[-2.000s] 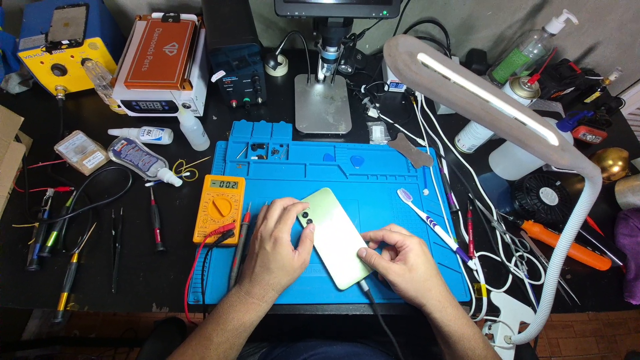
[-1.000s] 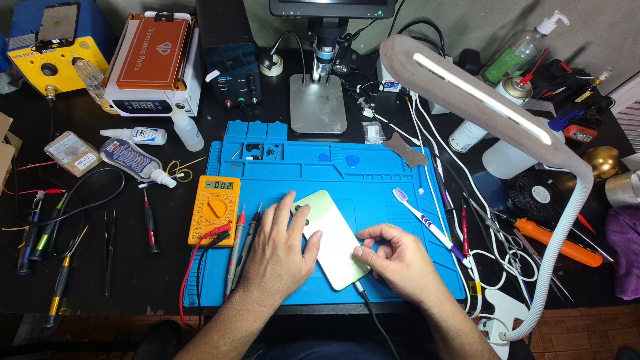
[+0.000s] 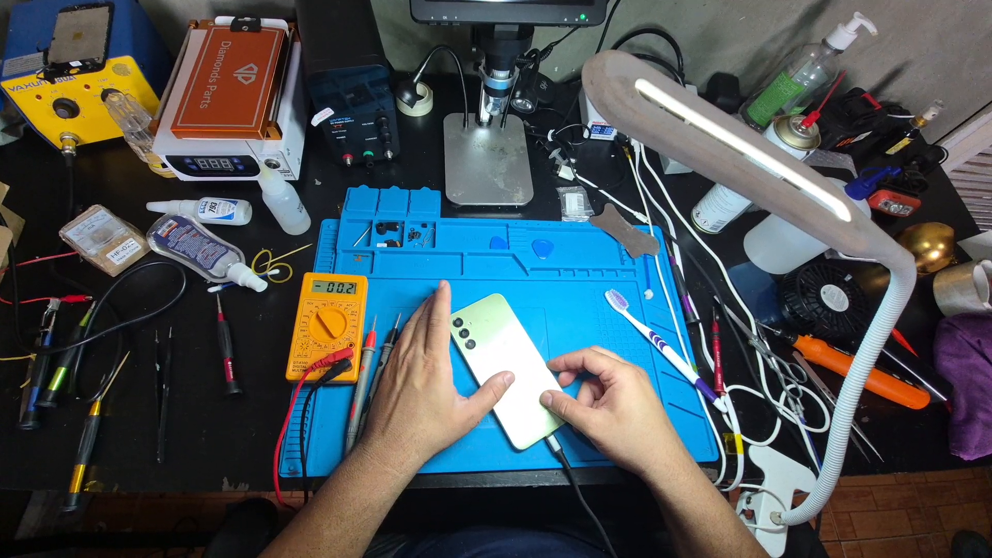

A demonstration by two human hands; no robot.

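A pale green smartphone (image 3: 504, 372) lies tilted on the blue silicone repair mat (image 3: 465, 457), back up, its three camera lenses at the upper left. A cable plug (image 3: 555, 444) sits at its lower end. My left hand (image 3: 426, 380) stands edge-on along the phone's left side, thumb on the back, other fingers together and pointing away; whether it grips is not plain. My right hand (image 3: 608, 399) has thumb and forefinger at the phone's lower right edge. Left of my left hand are the test probes (image 3: 364, 376) of a yellow digital multimeter (image 3: 327, 325).
A toothbrush (image 3: 659, 345) lies on the mat's right part. Beyond the mat stands a microscope on a metal base (image 3: 488, 167). The lamp head (image 3: 721, 139) hangs over the right side. Screwdrivers (image 3: 225, 349) and tweezers (image 3: 162, 395) lie at left, cables and scissors (image 3: 783, 376) at right.
My left hand has turned from lying over the phone's upper left part to standing along its left side, and the camera lenses show again. My right hand remains at the lower right edge.
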